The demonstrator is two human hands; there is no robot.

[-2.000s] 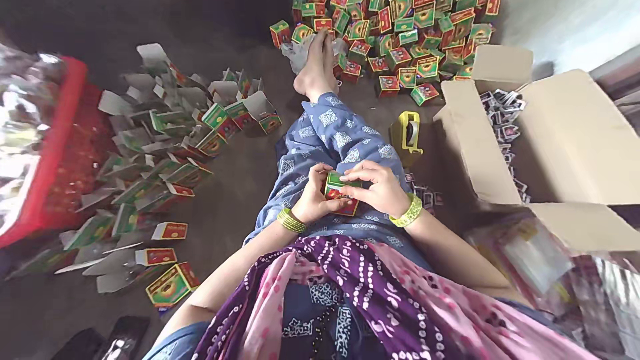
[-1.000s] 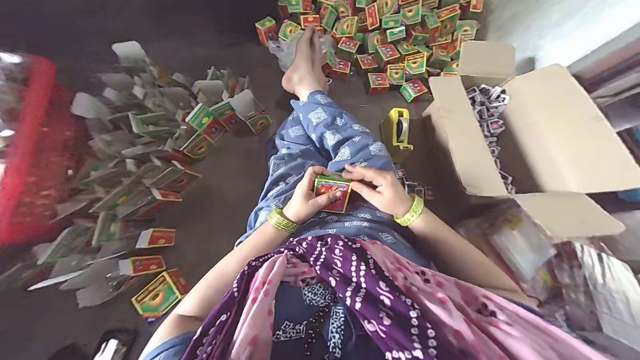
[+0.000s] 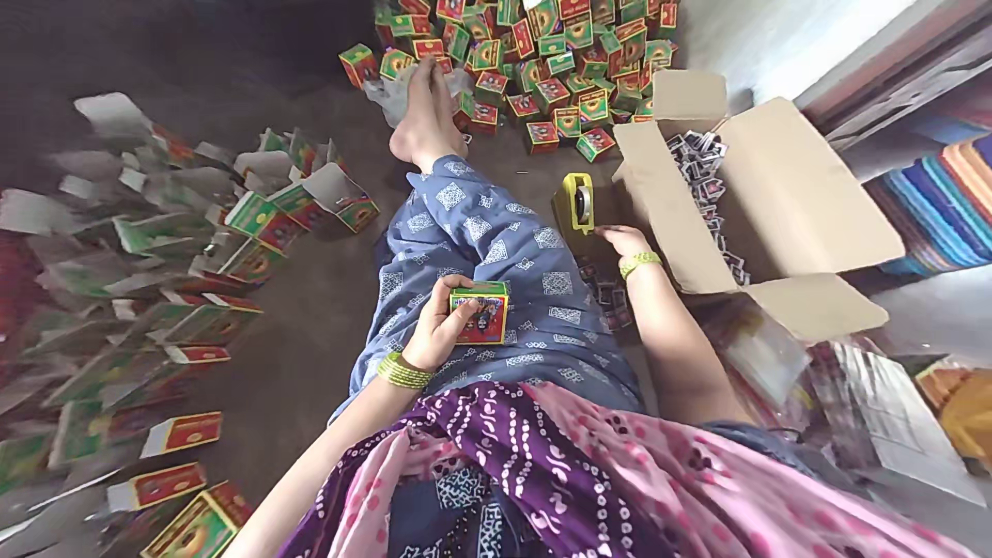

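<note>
My left hand grips a small red and green printed cardboard box by its left side, thumb across its front, above my crossed legs. The box's top flap looks closed. To the right, my right hand is stretched out with its fingertips at the near end of a yellow tape dispenser, which stands on the floor beside the open carton. Whether the fingers touch the tape is too small to tell. Several small dark packets lie on the floor below that hand.
An open cardboard carton on the right holds many small dark packets. Printed boxes are heaped beyond my feet, near a clear plastic bag. Open-flapped boxes spread over the left floor. Plastic-wrapped bundles lie right of my arm.
My right hand has left the small box and moved right to the tape dispenser. The left hand keeps hold of the box above my lap.
</note>
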